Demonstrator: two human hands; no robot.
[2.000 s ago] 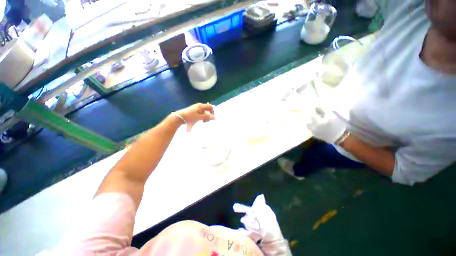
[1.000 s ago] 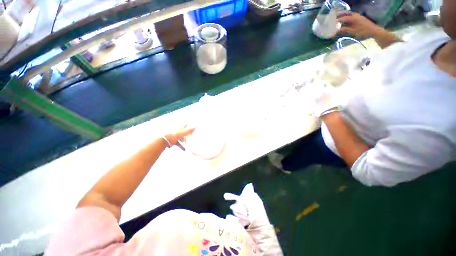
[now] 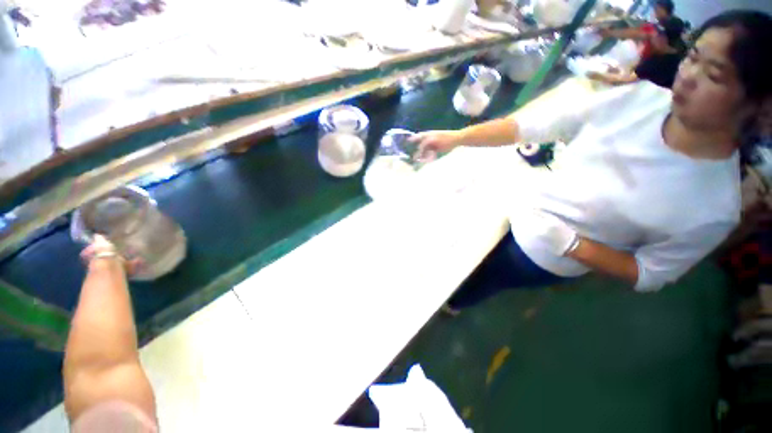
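Note:
My left hand (image 3: 108,250), bare with a thin bracelet, reaches out at the left over the dark green conveyor belt. Its fingers are around the upper rim end of a clear jar (image 3: 154,239) with a frosted lower part. The jar leans in the view, and part of its near side is hidden by the hand. My right hand (image 3: 413,402), in a white glove, is at the bottom edge beside the bench, partly cut off and washed out. Its fingers and whether it holds anything cannot be told.
More jars stand on the belt, one at the centre (image 3: 342,144) and one farther back (image 3: 476,91). A neighbouring worker (image 3: 626,178) at the right holds another jar (image 3: 391,173) at the bench's belt side. The long white bench (image 3: 279,338) runs diagonally below a green-edged shelf (image 3: 254,110).
My left hand has moved from the bench to the belt and taken hold of a jar. The view has swung, showing more of the neighbour, whose hand and jar are nearer the bench.

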